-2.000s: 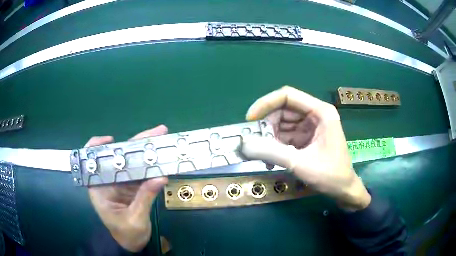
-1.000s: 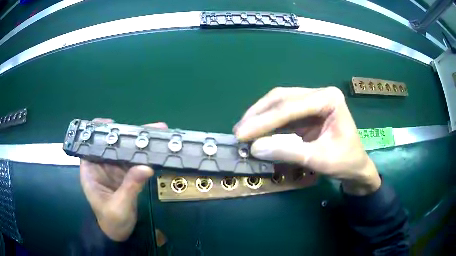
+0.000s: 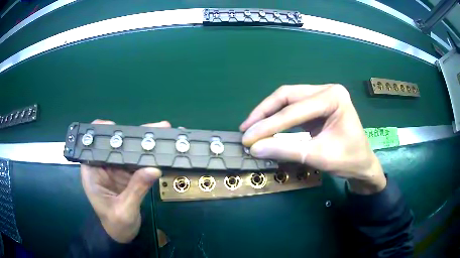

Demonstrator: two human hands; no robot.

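Note:
A dark grey fixture plate [image 3: 166, 156] with a row of small round silver parts [image 3: 182, 144] is held up, nearly level, over the bench edge. My left hand [image 3: 121, 196] grips its left half from below, thumb on the lower edge and fingertips showing behind the top edge. My right hand [image 3: 318, 131] has thumb and index finger pinched at the part in the rightmost seat, which they mostly cover. A bronze plate [image 3: 242, 191] with ringed gold sockets lies on the bench just below, its upper edge partly hidden by the grey plate.
Another dark plate [image 3: 252, 17] lies on the far white strip. A smaller bronze plate [image 3: 394, 87] is on the green belt at right, another grey plate [image 3: 20, 116] at the left edge. A green label [image 3: 384, 137] is on the near strip. A dimpled clear sheet [image 3: 7, 201] is at lower left.
The grey plate has tilted, from bright glare to dark grey. My right thumb and finger have closed at its right end. On the belt, the small bronze plate and left grey plate have shifted right.

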